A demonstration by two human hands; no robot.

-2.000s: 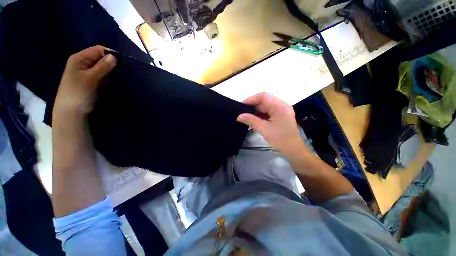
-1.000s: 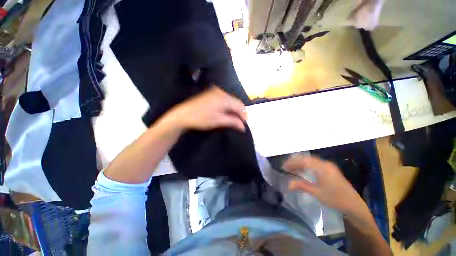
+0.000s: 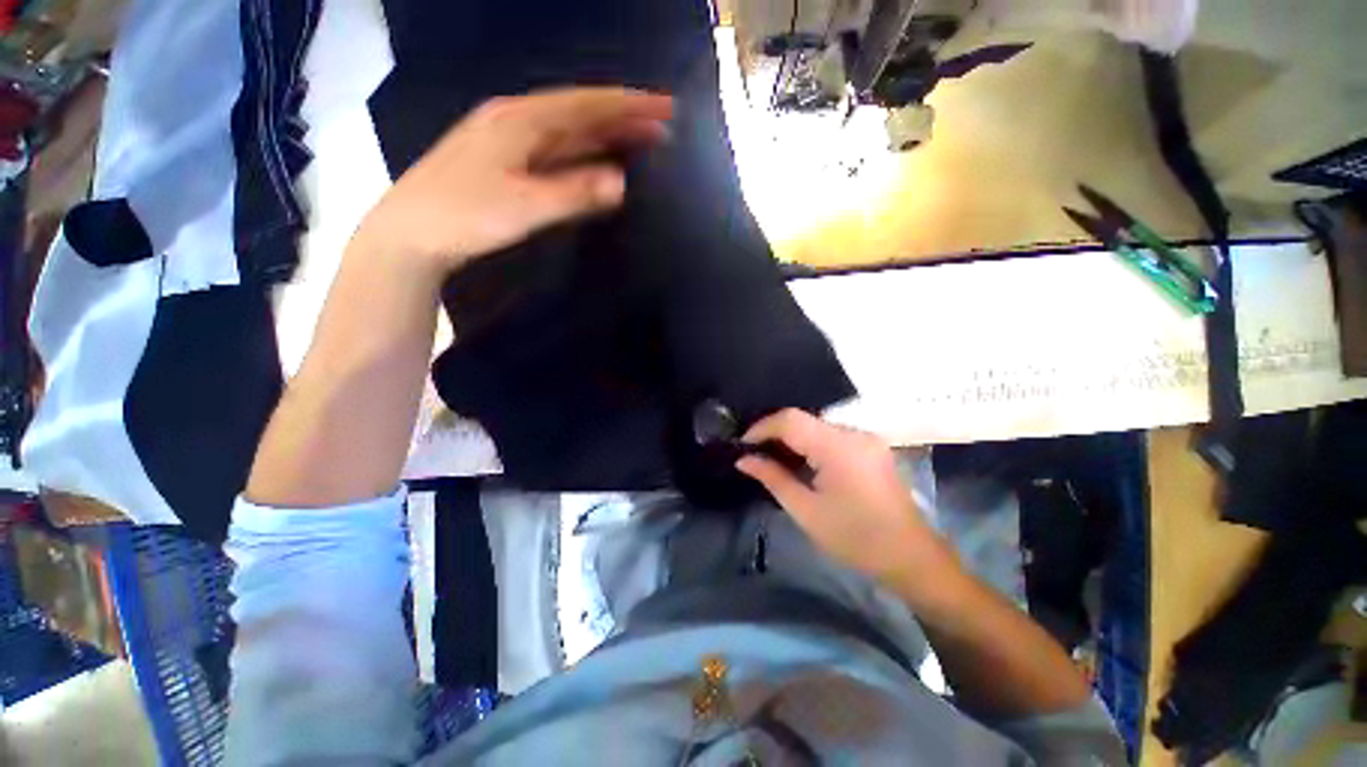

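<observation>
The black fabric panel [image 3: 600, 315] lies on the white table and over its front edge, left of the needle area. A small pale patch shows near its lower edge. My right hand [image 3: 817, 480] pinches the panel's lower right part beside that patch. My left hand [image 3: 517, 173] is over the upper part of the panel, fingers apart, holding nothing. The presser foot and needle area [image 3: 855, 113] of the sewing machine is under the lit head. The green-handled thread snips [image 3: 1147, 255] lie right of it on the bed plate [image 3: 990, 188], blades apart.
A bundle of cut pieces [image 3: 203, 382], black and pale grey-blue, lies at left. Blue plastic baskets [image 3: 180, 629] stand below it. A black strip [image 3: 1222, 330] hangs across the table at right. Black cloth [image 3: 1274, 584] lies at lower right. A pale cloth wrap [image 3: 1147, 23] is at the top.
My left hand has moved up and left off the lower panel. My right hand has moved left and now grips the panel's lower part. The panel lies flatter than before.
</observation>
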